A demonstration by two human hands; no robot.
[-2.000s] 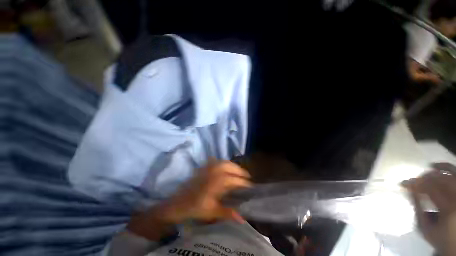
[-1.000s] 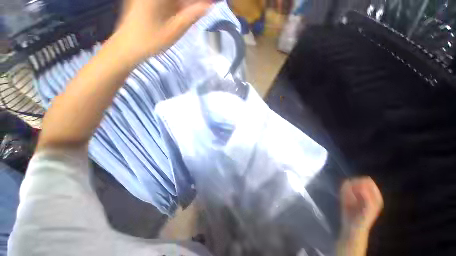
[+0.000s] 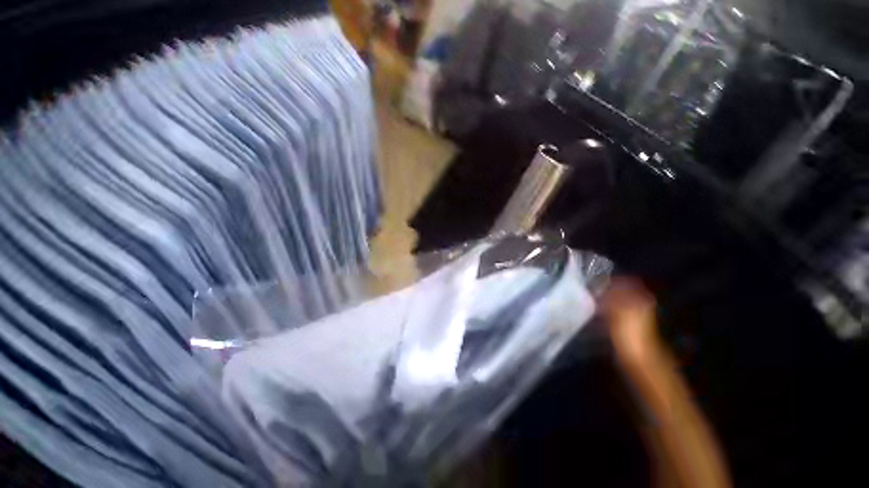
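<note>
A light-blue shirt [image 3: 324,372] is in the middle with a clear plastic garment bag over it. A corner of the bag [image 3: 243,319] sticks out to the left with a bright glint. The shirt's collar end is at the end of a metal rail [image 3: 534,191]; its hanger hook cannot be made out. My right hand [image 3: 634,310] is blurred at the bag's upper right edge, its forearm rising from the bottom; whether its fingers grip the film is not clear. My left hand is out of the picture.
A dense row of unbagged light-blue shirts [image 3: 191,172] fills the left side. Dark garments under clear, shiny plastic [image 3: 667,86] hang at the upper right. A dark mass lies right of my hand. A strip of tan floor [image 3: 405,181] shows between.
My left hand and arm, raised at the upper left before, have left the picture. The bagged shirt now shows lower and tilted, by the rail end. My right hand shows higher, beside it.
</note>
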